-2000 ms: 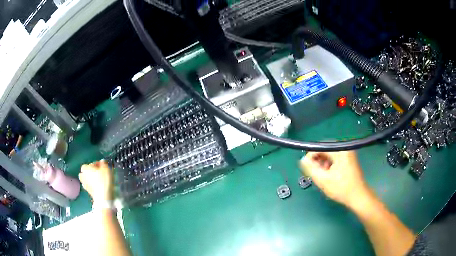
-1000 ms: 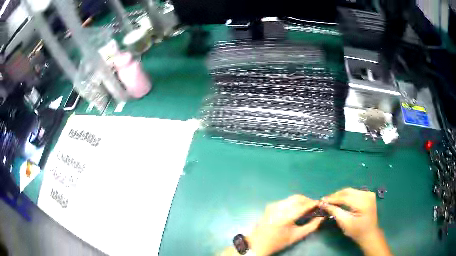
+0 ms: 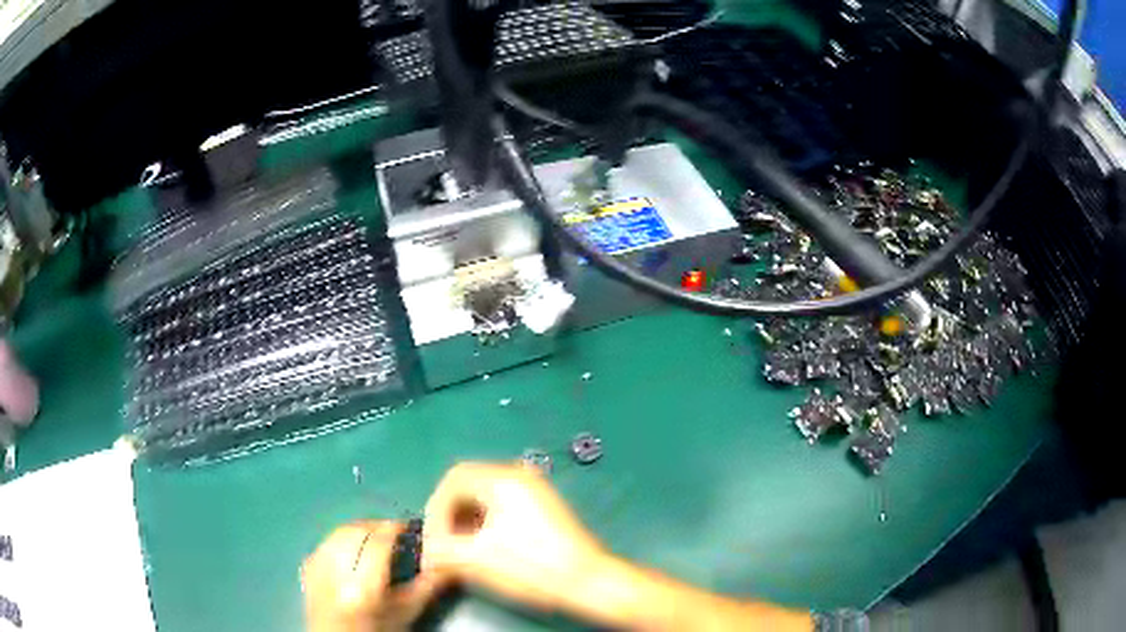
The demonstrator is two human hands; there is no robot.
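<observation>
My left hand [image 3: 352, 578] is at the bottom edge of the view, partly cut off, with its fingers closed around a small dark part [image 3: 409, 552], probably a board module. My right hand [image 3: 516, 533] is against it from the right, its thumb and finger curled into a ring. Whether its fingertips grip anything is hidden. Two small grey rounded modules lie on the green mat just beyond my right hand, one [image 3: 587, 447] in plain sight and the other [image 3: 535, 461] close by the knuckles.
A feeder box [image 3: 463, 222] with a front bin stands ahead, beside a grey box [image 3: 706, 204] with a blue label. Stacked clear trays [image 3: 266, 333] lie left, a white sheet [image 3: 74, 525] far left. Dark boards [image 3: 920, 352] are heaped right. A black cable [image 3: 753, 306] loops across the view.
The view has swung left and then back right. My hands, apart two seconds ago, came together around the dark part and remain together.
</observation>
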